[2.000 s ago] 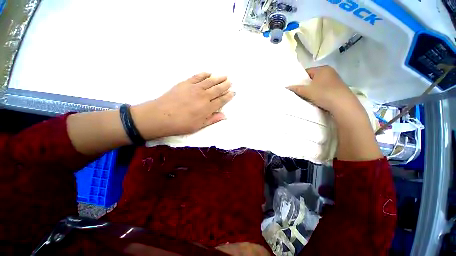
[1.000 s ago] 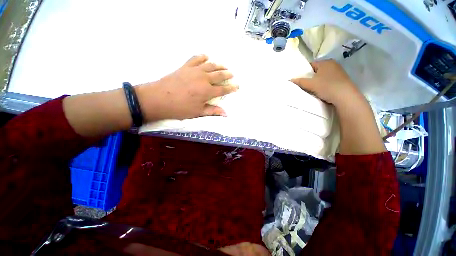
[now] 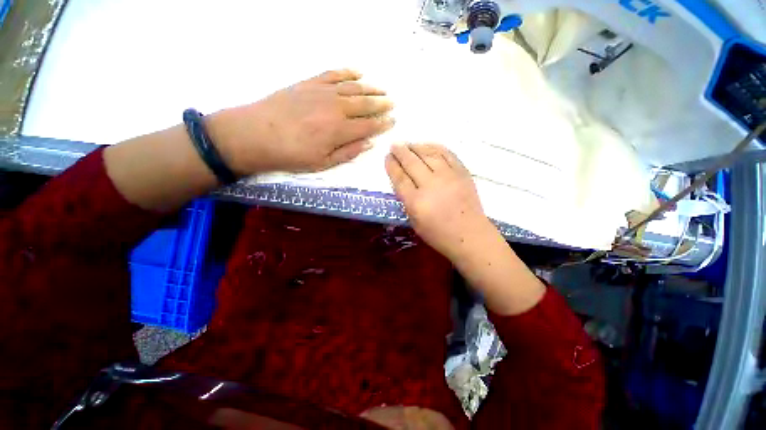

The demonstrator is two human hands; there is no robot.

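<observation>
The white to cream fabric piece [image 3: 521, 143] lies on the white table below the sewing machine head, with fold lines to the right of my right hand. My left hand [image 3: 315, 122] rests flat on the cloth, palm down, fingers pointing right. My right hand [image 3: 432, 189] lies on the cloth near the front table edge, fingertips just below and right of my left fingers. The cloth is overexposed, so its left edge cannot be told from the table. The needle area is not visible.
The tension dial [image 3: 481, 25] is at the top, beside the machine's control panel arm. The measuring tape [image 3: 327, 198] runs along the front edge. A side tray [image 3: 693, 231] and brown stick [image 3: 697, 182] are at right. A blue crate [image 3: 172, 277] and clear bag [image 3: 477, 357] are below.
My right hand has moved left and toward me, from the cloth's right side to beside my left hand. My left hand has shifted slightly up. The cloth now spreads farther right, and more tape shows.
</observation>
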